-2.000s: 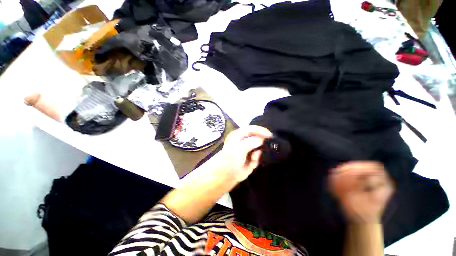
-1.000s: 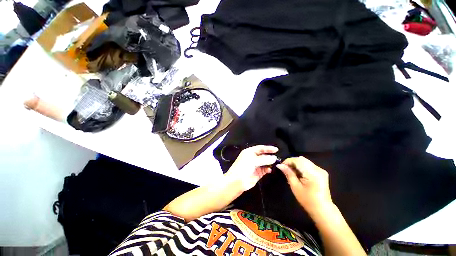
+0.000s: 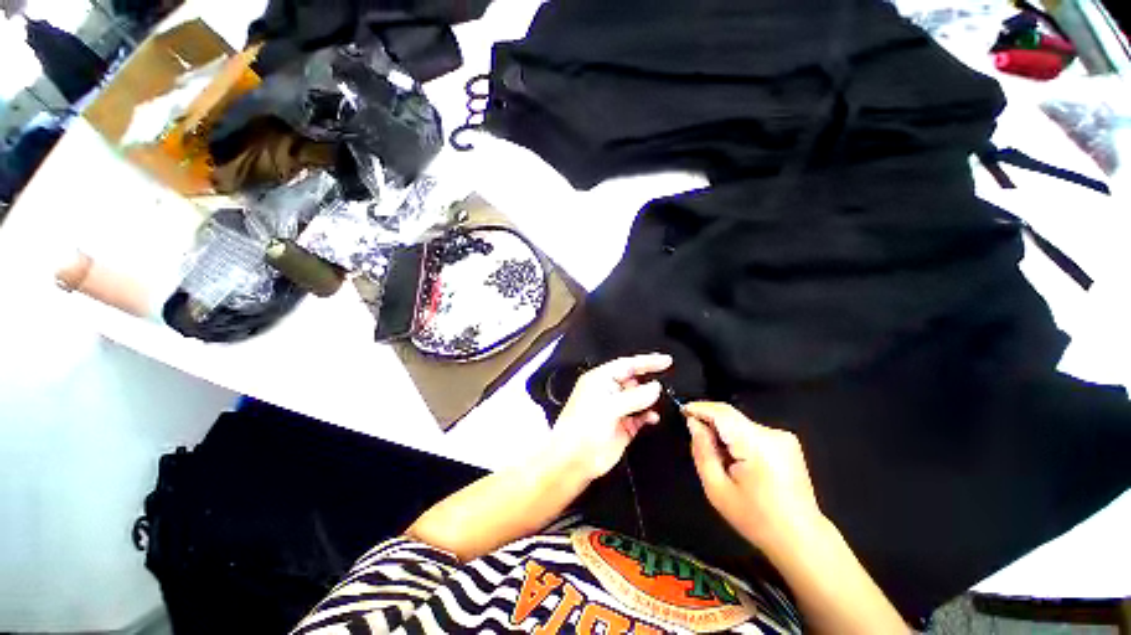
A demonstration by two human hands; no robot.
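Note:
A large black garment (image 3: pixel 856 360) lies under both hands. My left hand (image 3: pixel 605 416) is over its left part, thumb and fingers pinching a bit of the black cloth. My right hand (image 3: pixel 750 471) is just to the right, with thumb and forefinger closed on a thin needle (image 3: pixel 674 398). The needle shows as a small glint between the two hands. A fine dark thread (image 3: pixel 636 490) hangs below my left hand towards the striped shirt. Any small fastener at the fingertips is too small to tell.
A round dish of small black pieces (image 3: pixel 502 316) sits on a brown cardboard piece (image 3: pixel 453 395), left of the hands. Beyond are a thread cone (image 3: pixel 305 267), plastic bags (image 3: pixel 385 118) and an open box (image 3: pixel 155 81). Another black garment (image 3: pixel 732 87) lies above.
My right hand came in from the right and met my left hand at the cloth. Since then the hands have moved slightly apart, with the needle showing between them.

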